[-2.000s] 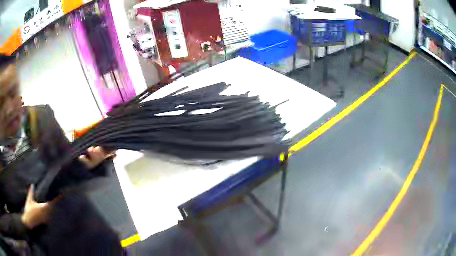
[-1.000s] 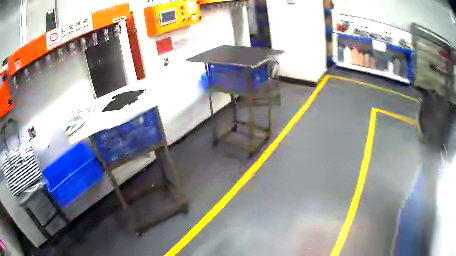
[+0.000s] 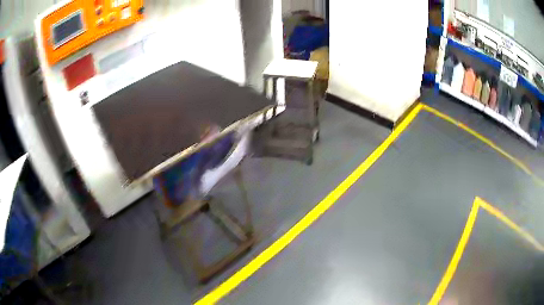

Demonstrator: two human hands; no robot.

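Observation:
Neither of my hands is clearly in view. A dark-topped table on a brown wheeled frame lies nearest in front of me, left of centre. A blurred blue and white item hangs at its front edge; I cannot tell what it is. No strap shows.
A white machine cabinet with an orange control panel stands behind the table. A small white-topped stand is beyond it. A white pillar and a shelf of bottles are farther right. Yellow lines mark the grey floor.
The view has swung right and forward. The black strap bundle, its white table and the other person have left the picture. The dark-topped table is now nearer.

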